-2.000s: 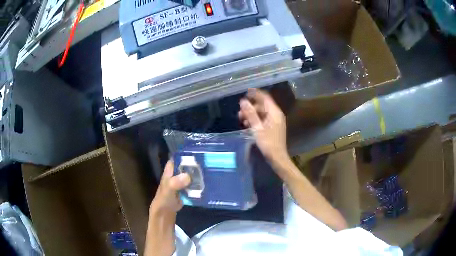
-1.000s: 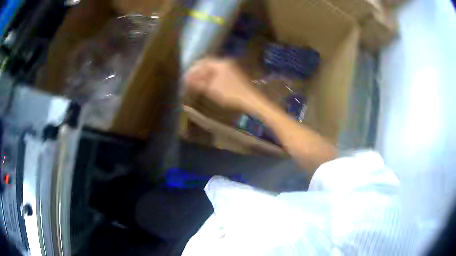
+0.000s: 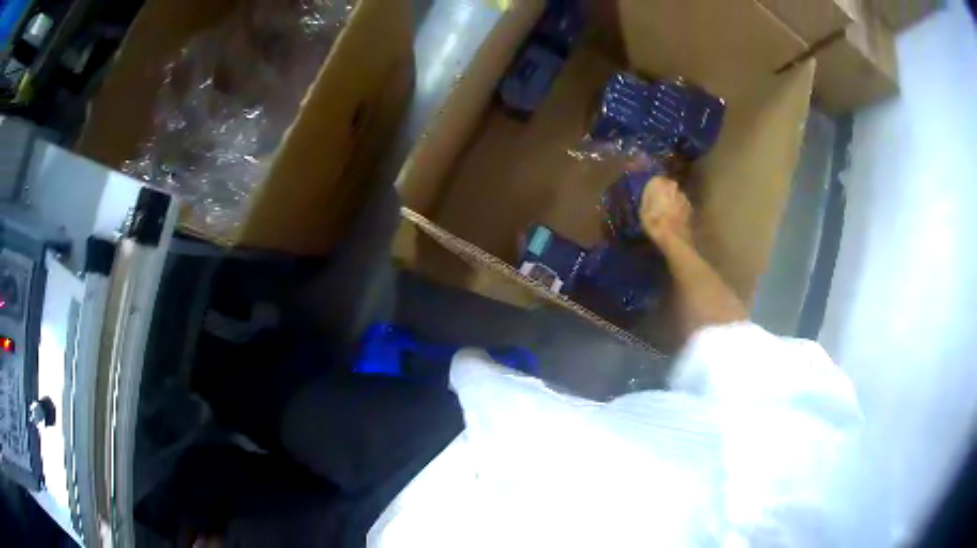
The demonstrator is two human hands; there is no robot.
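The open supply carton (image 3: pixel 739 203) holds several dark blue smartwatch boxes in loose clear film. My right hand (image 3: pixel 664 211) is inside it, its fingers closed on the edge of a bagged blue box (image 3: pixel 625 203). Other bagged boxes (image 3: pixel 659 116) lie beyond the hand. A box with a light blue patch (image 3: pixel 546 257) lies near the carton's near wall, and a darker one (image 3: pixel 532 80) lies at the far left. Of my left hand, only a small skin-coloured patch (image 3: pixel 200 541) shows at the bottom edge; its hold is hidden.
The heat sealer (image 3: pixel 21 375) stands at the left edge, its long jaws (image 3: pixel 113 396) towards me. An open scrap carton (image 3: pixel 343 139) with crumpled clear film (image 3: pixel 214 139) is at upper left. A bright blue object (image 3: pixel 386 351) lies low by my dark-clothed lap. Closed cartons (image 3: pixel 857 64) are at upper right.
The view has swung right from the sealer to the supply carton. My right hand has moved deeper into it and taken hold of a bagged box. The box in my left hand has left the picture.
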